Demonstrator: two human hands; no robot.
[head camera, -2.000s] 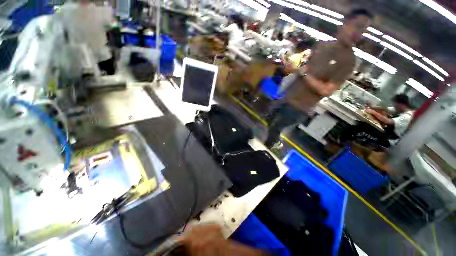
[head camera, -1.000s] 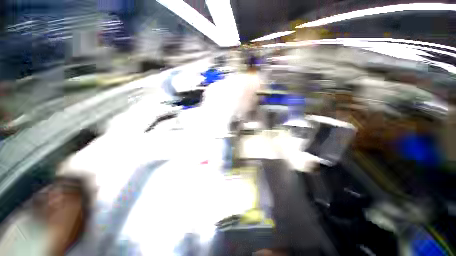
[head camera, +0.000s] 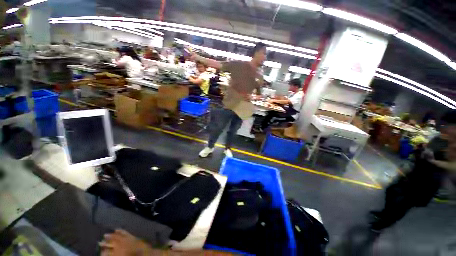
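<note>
My right hand (head camera: 122, 244) is at the bottom edge, left of centre, blurred and cut off by the frame. Its fingers point left over the dark grey plate (head camera: 95, 215); whether it holds anything cannot be told. My left hand is out of view. Beyond my right hand, black bags (head camera: 187, 202) with small yellow tags lie in a heap on the white table. A thin pale cable (head camera: 131, 194) runs across the heap. A corner of the yellow-edged template (head camera: 22, 247) shows at the bottom left. The sewing head is not in view.
A white-framed screen (head camera: 87, 137) stands behind the bags. A blue bin (head camera: 284, 200) with black bags is against the table's right side, more black bags beside it. A person (head camera: 242, 85) stands across the aisle; another (head camera: 425, 175) is at the far right.
The view has swung left, then back to the right, and the sewing head has left it. The hand at the left edge has gone out of view. The standing person now has an arm stretched out.
</note>
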